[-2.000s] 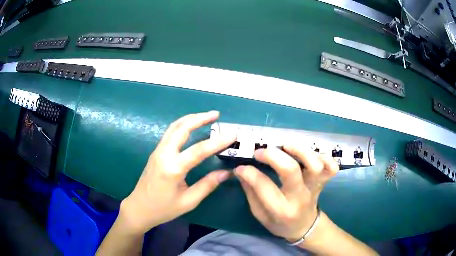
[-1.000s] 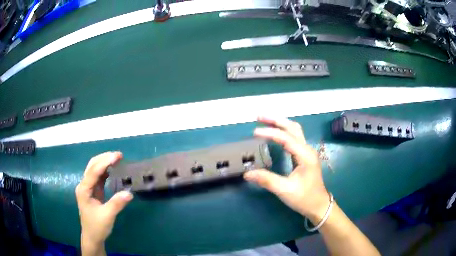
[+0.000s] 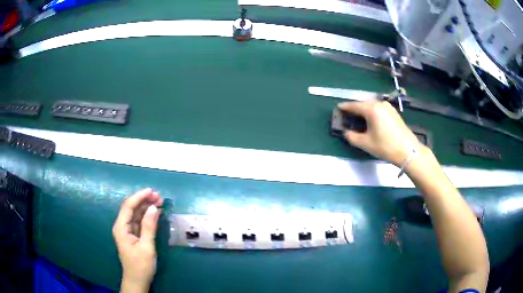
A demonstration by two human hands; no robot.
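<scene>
A long strip housing (image 3: 262,225) with a row of several dark openings lies on the glossy green bench in front of me. My left hand (image 3: 139,223) is just left of its end, fingers curled with a gap to the thumb, holding nothing that I can see. My right hand (image 3: 375,129) reaches over the green belt with thumb and fingers around the left end of a second strip housing (image 3: 422,137); hand and forearm cover its middle. Small copper-coloured parts (image 3: 392,233) lie in a loose pile right of the first housing.
Slim housings lie on the belt at left (image 3: 90,111) and right (image 3: 481,149). Another housing (image 3: 30,143) lies by the white stripe at left. A metal guide arm (image 3: 344,93) and a machine (image 3: 433,37) are at upper right. A dark housing behind my right forearm is partly hidden.
The first housing was between both hands and now lies on the bench. My left hand is off it. My right hand has moved up and right onto the belt housing. The camera view has shifted.
</scene>
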